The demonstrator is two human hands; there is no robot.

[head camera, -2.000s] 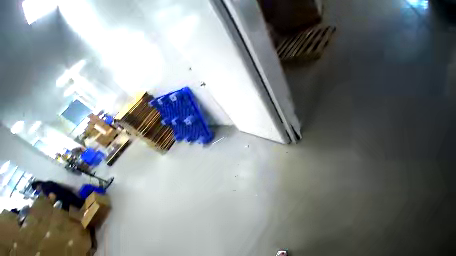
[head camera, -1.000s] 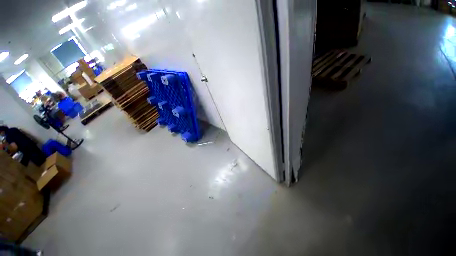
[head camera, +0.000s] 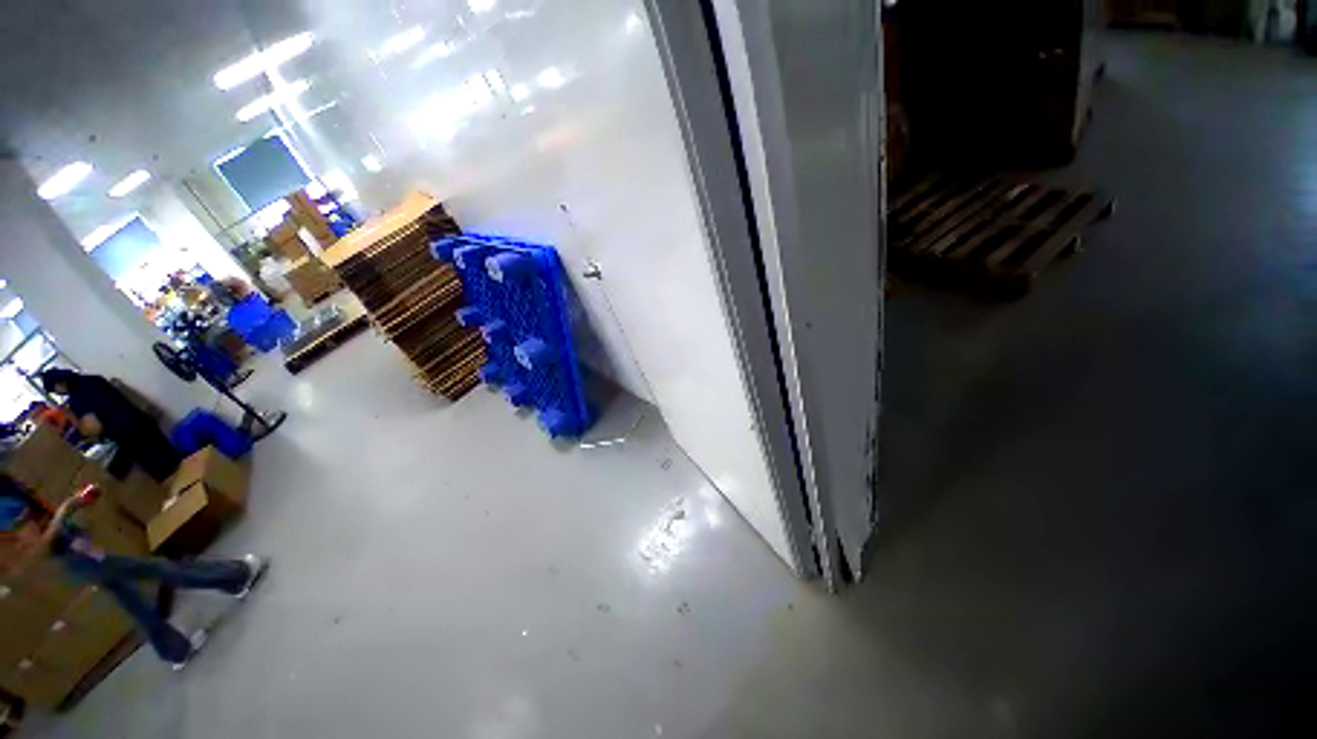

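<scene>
Neither of my hands is in view. Nearest in front of me is the edge of a white wall or door frame (head camera: 831, 289), tilted in the picture, with its foot on the grey floor (head camera: 477, 578). A blue plastic pallet (head camera: 535, 339) leans on the white wall left of it. Beside that pallet stands a tall stack of wooden pallets or flat brown boards (head camera: 419, 311); I cannot tell which.
A person in jeans (head camera: 130, 570) walks at the lower left past stacked brown cartons (head camera: 44, 614). An open carton (head camera: 198, 498), a black fan (head camera: 217, 378) and a person in dark clothes (head camera: 116, 422) are behind. Right of the frame, a wooden pallet (head camera: 997, 228) lies on dim floor.
The walking person has come into view at the lower left. The view has shifted, and the frame edge now reaches lower than two seconds ago. The small pale object at the earliest frame's bottom edge is gone.
</scene>
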